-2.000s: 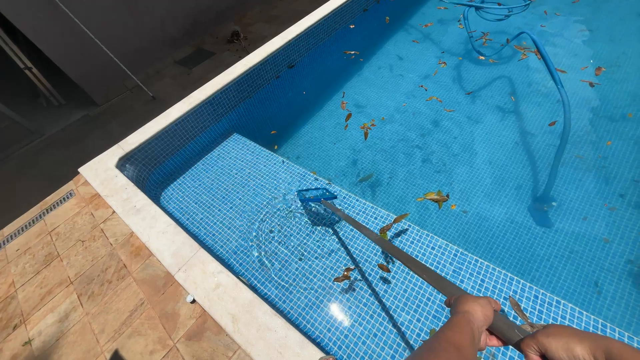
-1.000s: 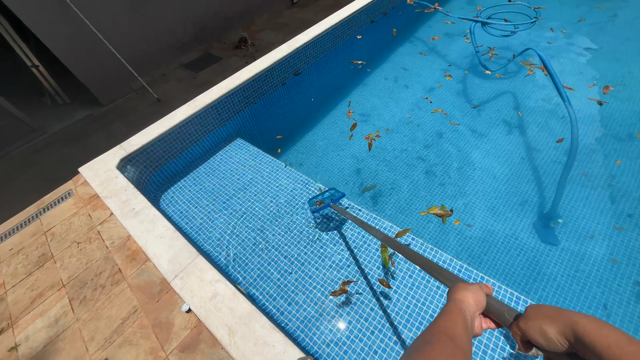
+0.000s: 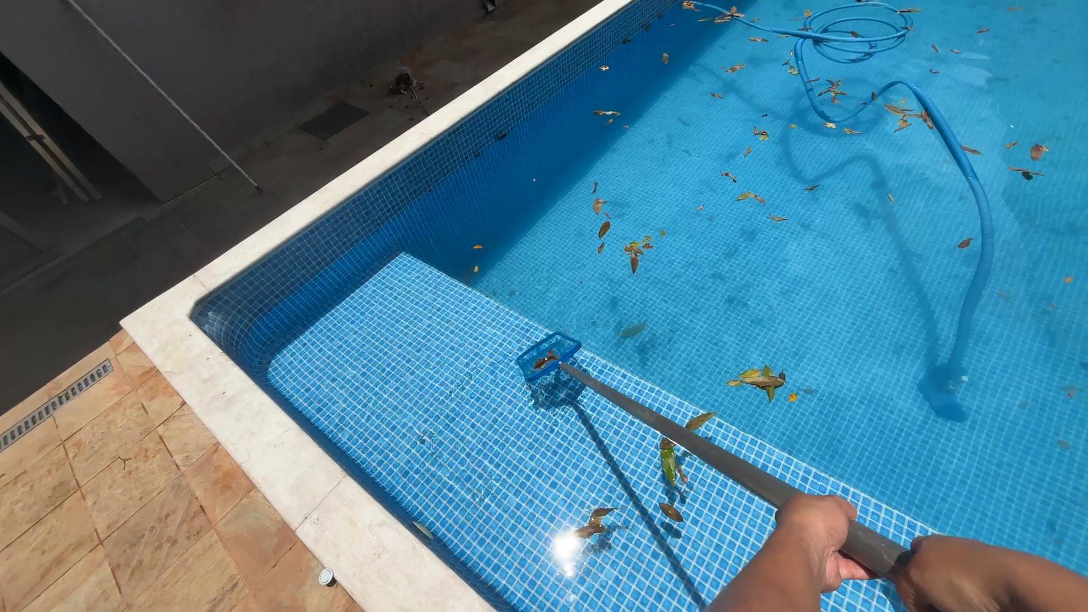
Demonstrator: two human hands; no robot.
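Both of my hands grip the grey pole (image 3: 722,459) of a pool skimmer net. My left hand (image 3: 818,535) is closed round the pole ahead of my right hand (image 3: 943,571), which holds it near the lower right edge. At the far end of the pole, the blue skimmer head (image 3: 549,357) lies over the tiled step (image 3: 408,340) with brown leaf matter in it. Its shadow falls on the tiles below. Several leaves float beside the pole, among them a green leaf (image 3: 668,463), and a yellow-green leaf cluster (image 3: 762,381) lies farther right.
A blue hose (image 3: 977,195) loops through the pool water, with its coil (image 3: 858,34) at the top right. Pale stone coping (image 3: 280,450) borders the pool. Left of it are stone paving (image 3: 153,510), a drain grate (image 3: 55,404) and a dark wall (image 3: 221,68). More leaves are scattered across the water.
The skimmer head has moved slightly right from its place two seconds ago, and the ripples round it have faded. Both hands have kept their hold on the pole.
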